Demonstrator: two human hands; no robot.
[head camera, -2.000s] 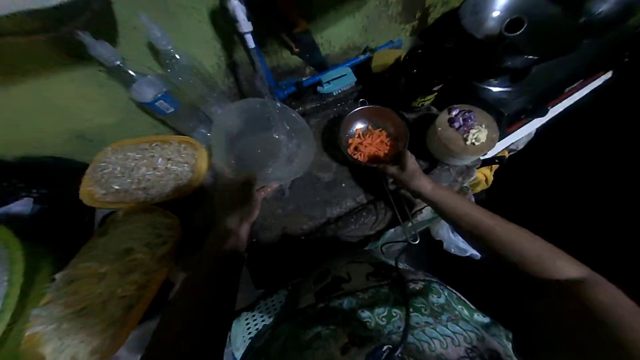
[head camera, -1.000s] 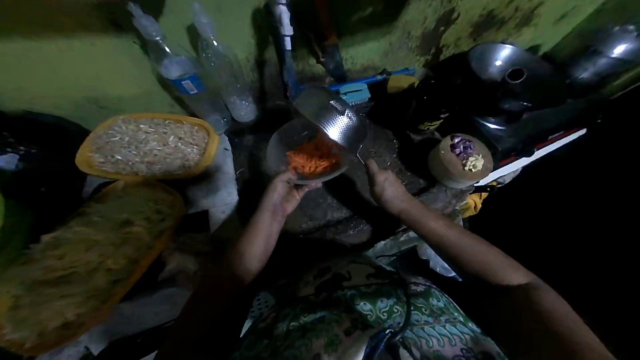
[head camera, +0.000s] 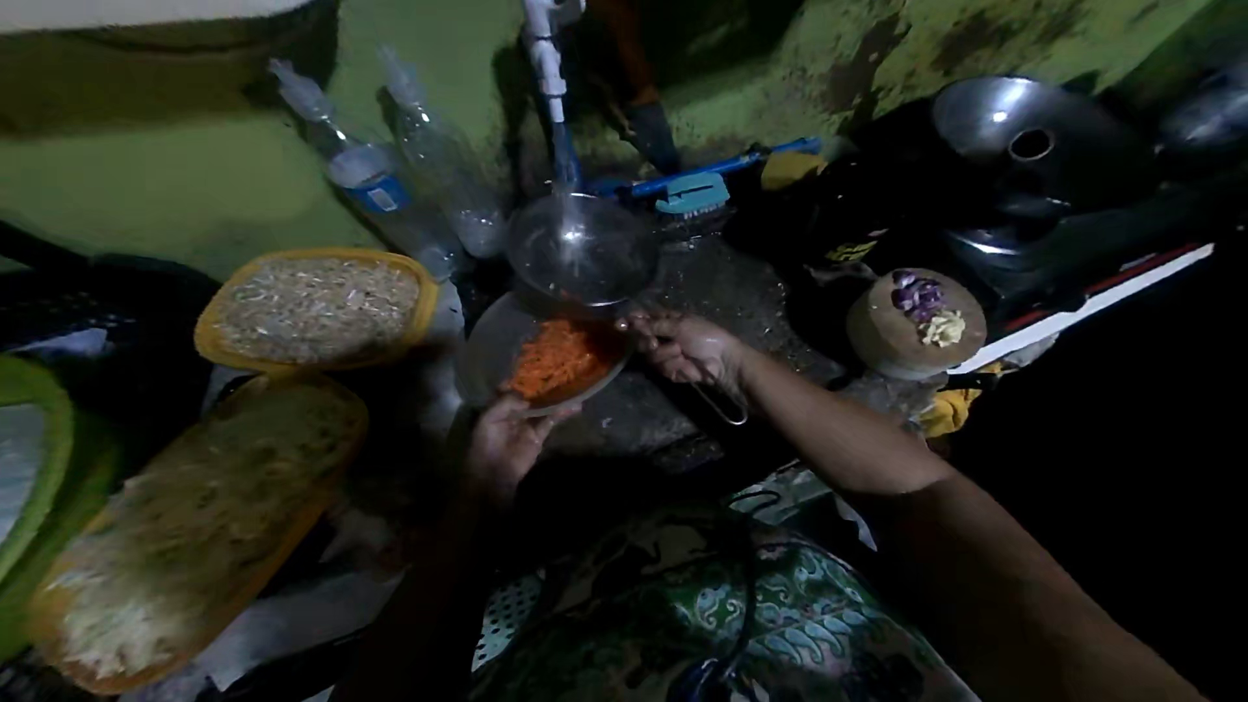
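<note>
My left hand grips the near rim of a translucent plastic bowl that holds shredded orange carrot. My right hand holds a metal strainer by the side nearest me, its wire handle hanging below my fingers. The strainer is at the far side of the bowl, partly over it, beneath a white pipe tap. Water from the tap runs into the strainer.
Plastic bottles lean against the wall at the left. Two yellow containers of shredded food stand at the left. On the right are a round board with chopped purple and pale pieces, and a stove with a metal pan. A teal brush lies at the back.
The carrot was in the strainer and is now in the plastic bowl. The strainer, tilted over the bowl a second ago, has moved to beneath the tap, where water now runs.
</note>
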